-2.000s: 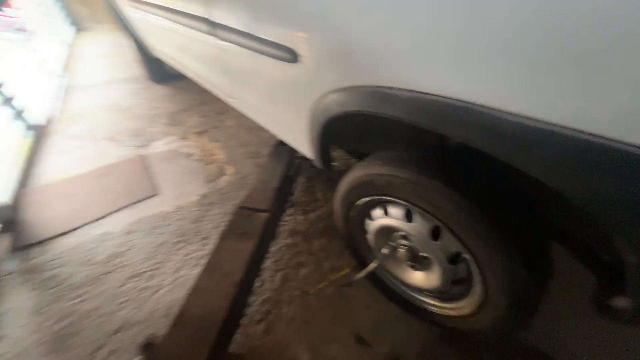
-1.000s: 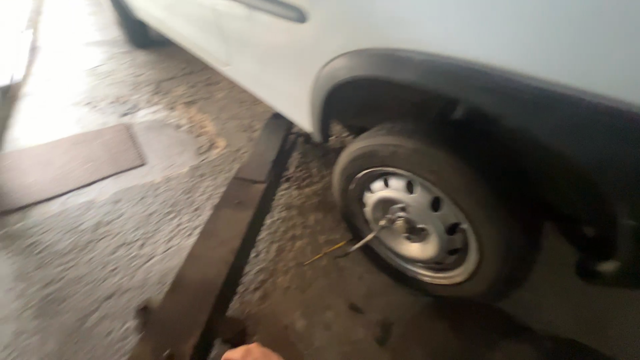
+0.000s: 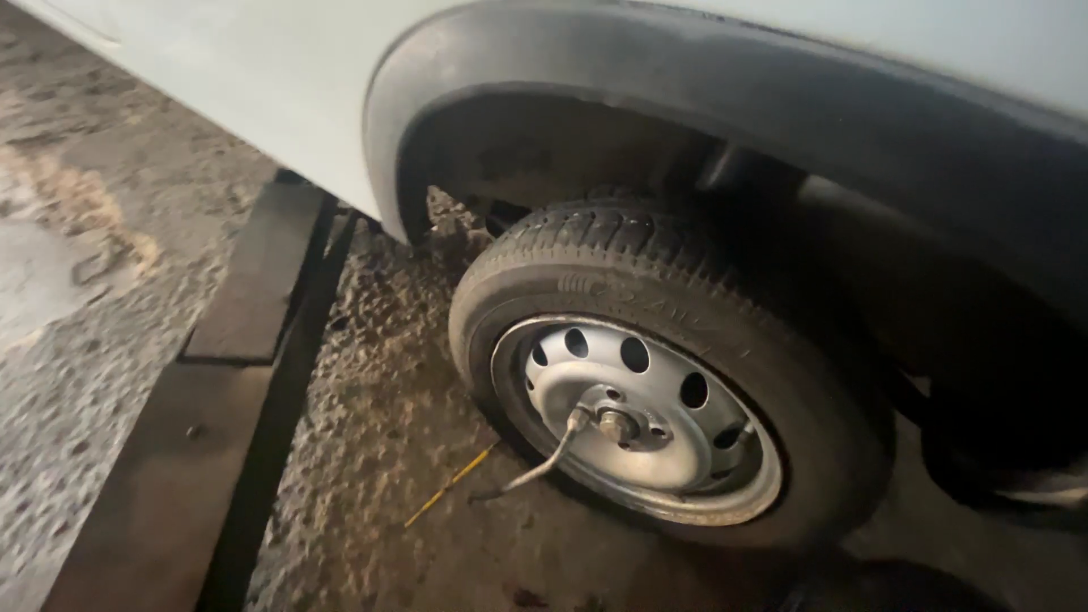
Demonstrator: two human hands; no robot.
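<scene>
Neither of my hands is in the frame. A car wheel with a silver steel rim (image 3: 671, 459) and a black rubber tyre (image 3: 586, 263) sits under the dark wheel arch. A bent metal lug wrench (image 3: 552, 459) has its socket end at the rim, beside the hub, and its handle sticks out down to the left. Just left of the handle a thin yellow stick or rod (image 3: 450, 486) can be seen; what it is I cannot tell.
The black plastic arch trim (image 3: 527, 51) and pale car body (image 3: 255, 76) fill the upper part. A long dark metal beam (image 3: 170, 442) lies left of the wheel on the rough floor (image 3: 331, 510). Dark shadow hides the underside at right.
The view has moved closer to the wheel. Part of a hand showed at the bottom edge one second ago and is out of frame now. The wrench is still at the rim.
</scene>
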